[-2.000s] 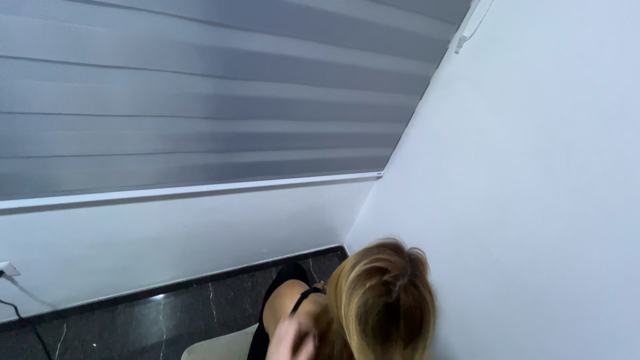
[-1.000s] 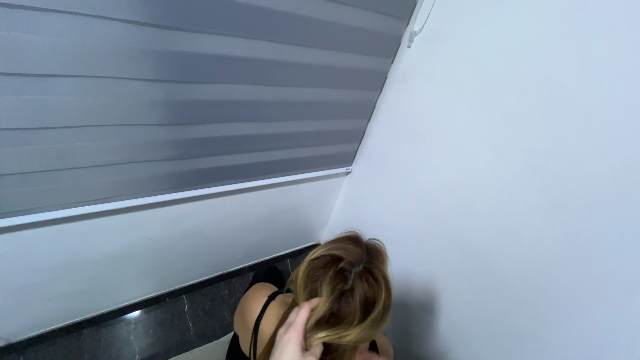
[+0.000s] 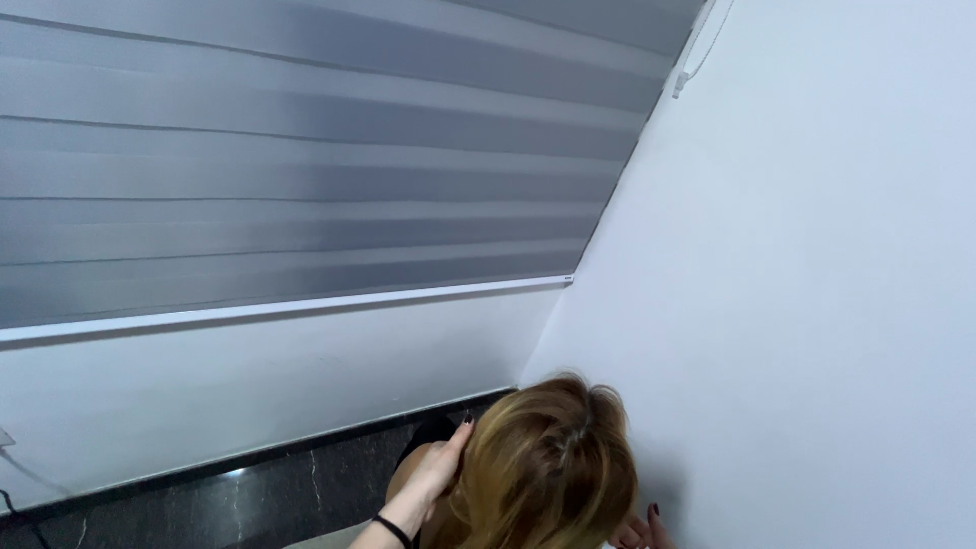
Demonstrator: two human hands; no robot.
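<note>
A person with long blond-brown hair [image 3: 549, 457] sits low at the bottom of the head view, seen from above and behind. My left hand [image 3: 442, 465], with dark nail polish and a black band at the wrist, touches the left side of the hair; its fingers are partly hidden behind the strands. At the right of the person's head, my right hand [image 3: 644, 531] shows at the bottom edge, cut off by the frame. Whether it holds hair cannot be told.
A grey striped roller blind [image 3: 343, 175] with a white bottom rail covers the window side. Its bead chain [image 3: 709, 46] hangs by the white wall [image 3: 801, 267] on the right. Below are a dark marble floor [image 3: 282, 488] and a black cable [image 3: 23, 515] at far left.
My left hand has moved from the back of the hair to its left side. My right hand has come into view at the right of the head.
</note>
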